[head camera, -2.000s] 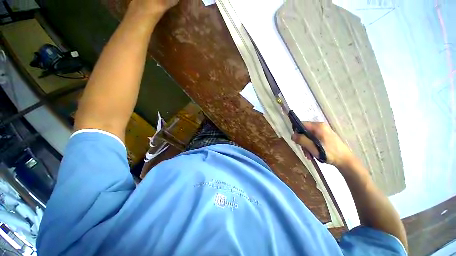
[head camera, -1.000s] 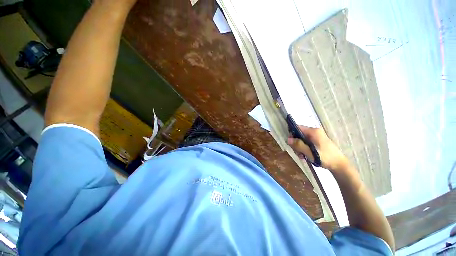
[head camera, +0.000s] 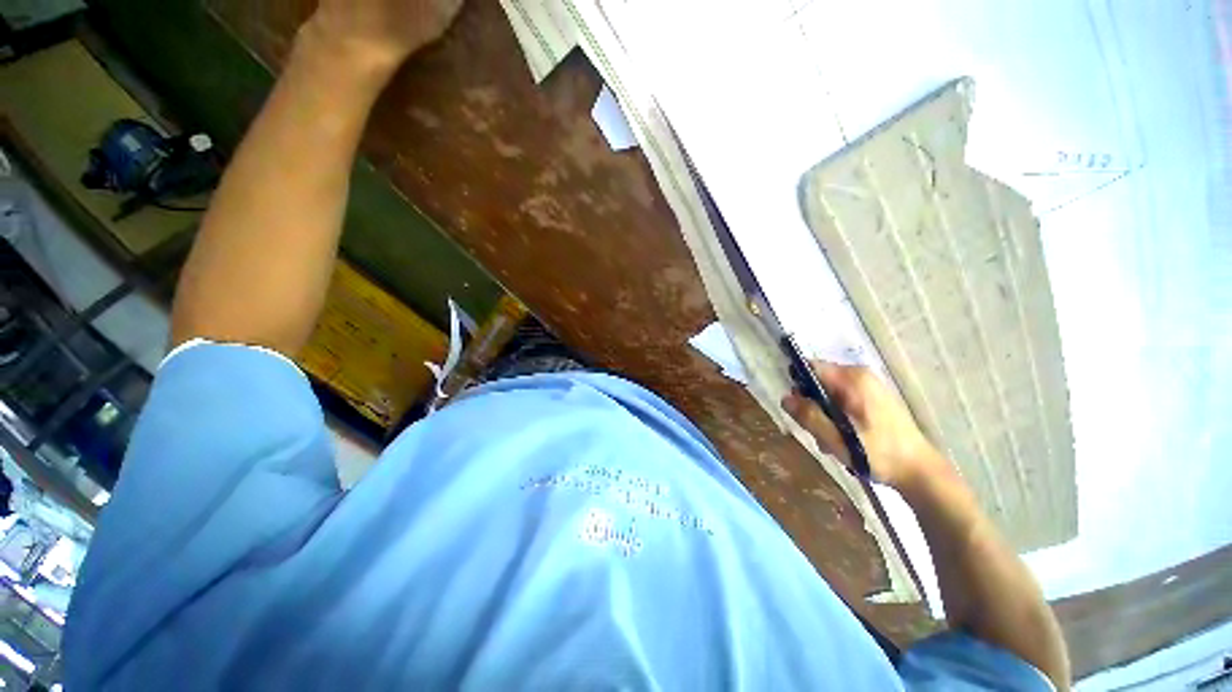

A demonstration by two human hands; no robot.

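Note:
My right hand (head camera: 871, 426) grips the black handles of the tailor's shears (head camera: 813, 388). The long dark blades point up and left, between a striped fabric strip (head camera: 678, 193) and the large white paper pattern (head camera: 763, 102). The cloth edge partly hides the blades. A beige, faintly lined pattern weight (head camera: 959, 304) with a notched end lies on the paper, just right of my right hand. My left hand (head camera: 389, 19) is at the top left, over the table edge area. It is cut off by the picture's top edge, so its fingers do not show clearly.
The worn brown table (head camera: 527, 189) runs diagonally, its near edge by my body. White paper scraps (head camera: 719, 352) touch the fabric strip. Below the table edge are a yellowish box (head camera: 362, 345), dark green floor and a dark blue device (head camera: 135, 152) on a board.
The view has shifted. My right hand and the shears have moved a little farther forward along the cloth edge, and the shears' handles look closer together. My left hand remains near the top edge.

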